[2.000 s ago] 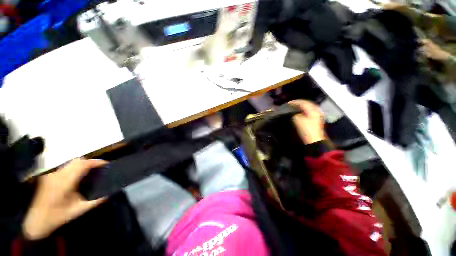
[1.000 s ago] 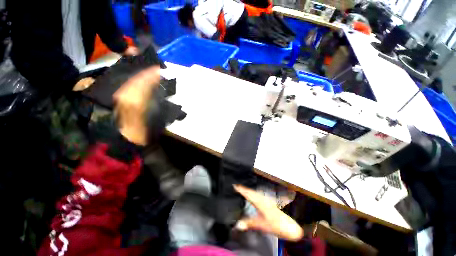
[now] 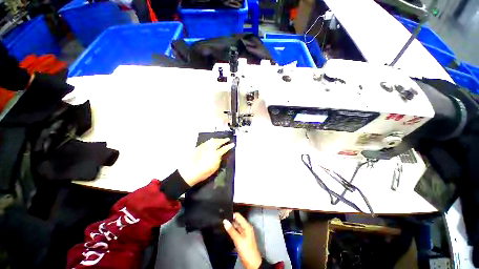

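Note:
A black fabric strip with a faint camouflage patch [image 3: 220,192] runs from the needle of the white sewing machine [image 3: 346,92] over the table's front edge towards the lap. My left hand [image 3: 205,160] lies flat on the strip just in front of the presser foot [image 3: 235,126], fingers pointing at it. My right hand [image 3: 243,236] pinches the strip's right edge below the table edge. The machine's small screen is lit.
A dark bundle of pieces [image 3: 58,142] lies on the table's left end. A dark cord [image 3: 336,184] and a slim metal tool [image 3: 396,176] lie right of the needle. Blue crates [image 3: 126,47] stand behind. An open cardboard box [image 3: 367,234] sits below. A person's dark sleeve shows far left.
My left hand has moved from the bundle at left onto the strip by the needle. My right hand has closed on the strip's edge. The view has shifted, with the machine now more central.

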